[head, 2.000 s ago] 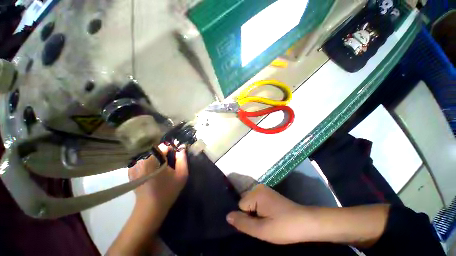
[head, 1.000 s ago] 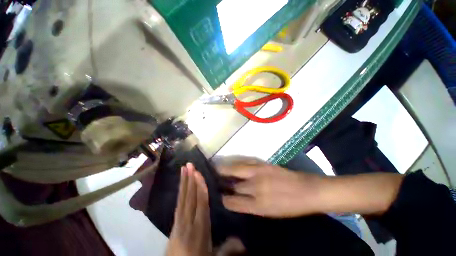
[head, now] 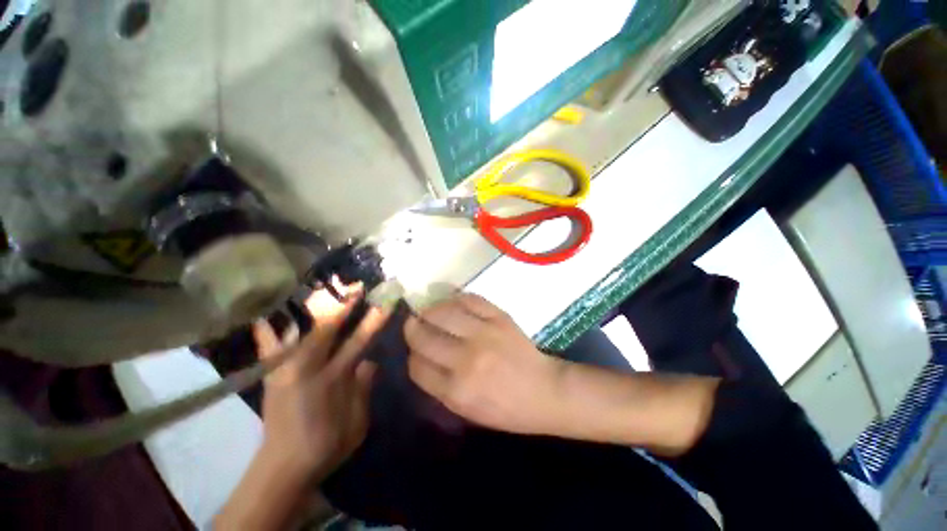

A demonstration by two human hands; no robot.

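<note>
A black fabric piece (head: 389,415) lies under the cream sewing machine head (head: 280,104), its far edge at the presser foot (head: 358,268). My left hand (head: 317,384) lies on the fabric with its fingers spread, the fingertips close to the needle area. My right hand (head: 478,363) rests on the fabric just right of the presser foot, its fingers bent down onto the cloth; whether it pinches the cloth is hidden. Snips with a yellow and a red handle loop (head: 535,233) lie on the bed beyond my right hand.
The green control panel (head: 447,93) with a bright screen stands behind. A black case with a white figure (head: 727,78) lies on the bed. A green strip (head: 623,285) edges the table. Dark pieces (head: 680,316) lie by a white board (head: 774,296). A blue crate (head: 883,156) stands right; maroon fabric (head: 78,456) lies left.
My left hand has moved forward from the fabric's near part to the needle area, its fingers now spread. My right hand has moved slightly left and closer to the presser foot.
</note>
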